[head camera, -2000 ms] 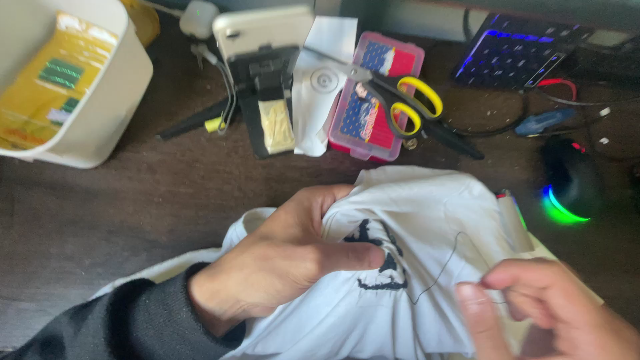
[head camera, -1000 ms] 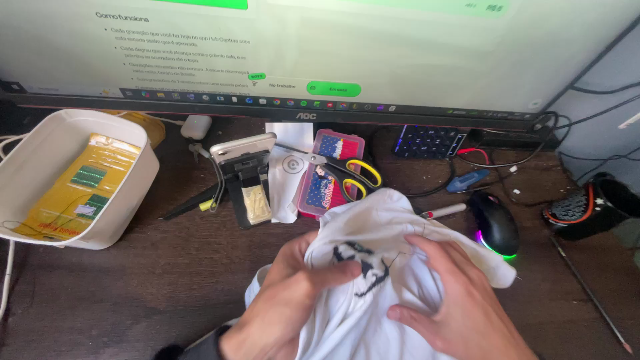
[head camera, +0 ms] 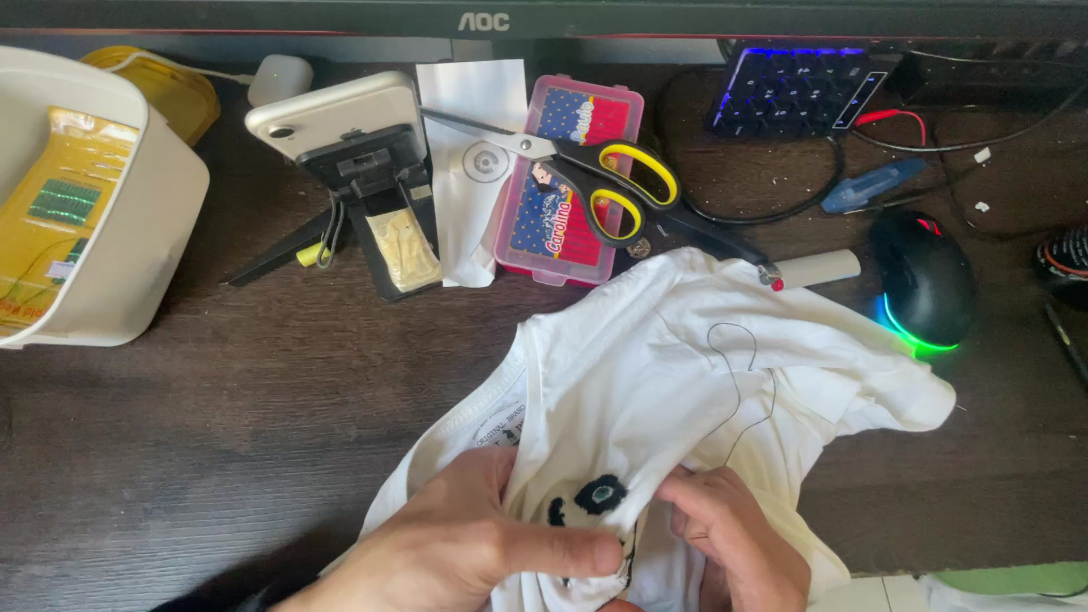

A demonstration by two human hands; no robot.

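Note:
A white T-shirt [head camera: 629, 374] lies bunched over the near part of the desk, with black embroidery [head camera: 601, 495] on its front. My left hand [head camera: 484, 531] grips the shirt beside the embroidery, thumb on top and fingers inside or under the cloth. Just right of the embroidery, my right hand [head camera: 735, 531] pinches the fabric; whether a needle is between its fingertips cannot be told. A loose dark thread [head camera: 739, 399] loops over the shirt and runs down to the right hand.
Scissors [head camera: 586, 161] with black and yellow handles rest on a plastic case [head camera: 565, 183]. A phone [head camera: 340, 115] leans on a stand beside a paper strip [head camera: 476, 170]. A white bin [head camera: 161, 204] stands at left; a lit mouse [head camera: 925, 280], screwdriver [head camera: 871, 185] and keypad [head camera: 790, 89] are at right.
The right hand has moved from on top of the shirt to the cloth edge beside the embroidery. The shirt has been shifted and refolded, baring its collar. The view has tilted down from the monitor.

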